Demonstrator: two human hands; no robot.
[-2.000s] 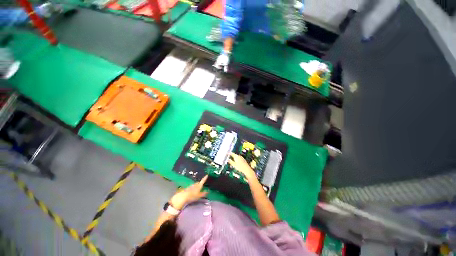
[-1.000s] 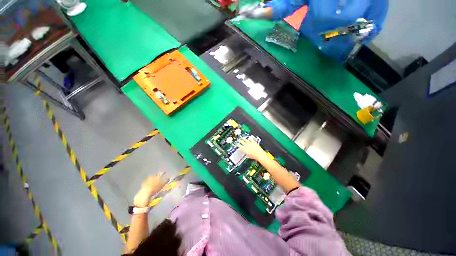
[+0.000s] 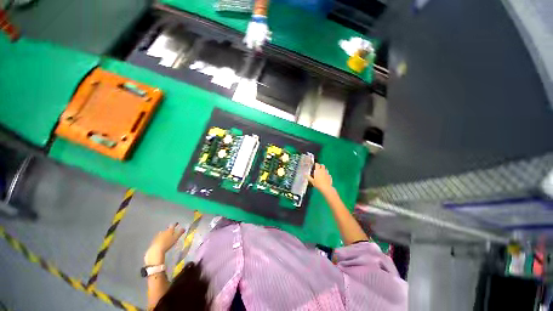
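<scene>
A black board carrier [image 3: 227, 198] lies on the green bench mat [image 3: 173, 127]. Two green circuit boards with yellow parts sit in it side by side: the left board [image 3: 225, 157] has a white strip on its right side, the right board [image 3: 282, 172] a grey strip. My right hand [image 3: 321, 178] is at the right edge of the right board, its fingertips touching or just over the grey strip; contact is unclear. My left hand [image 3: 162, 240] is in the air over the floor, left of my body, empty with fingers apart.
An orange fixture [image 3: 110, 113] lies on the mat to the left. Beyond the bench runs the conveyor [image 3: 267, 112] with metal rails. Across it, a person's gloved hand [image 3: 257, 34] reaches over the rails. A yellow cup [image 3: 357, 62] stands on the far bench. A large dark machine [image 3: 467, 103] is at the right.
My right hand has moved from the left board to the right board's right edge. My left hand left the carrier's front edge and stays off the bench. The view has turned.
</scene>
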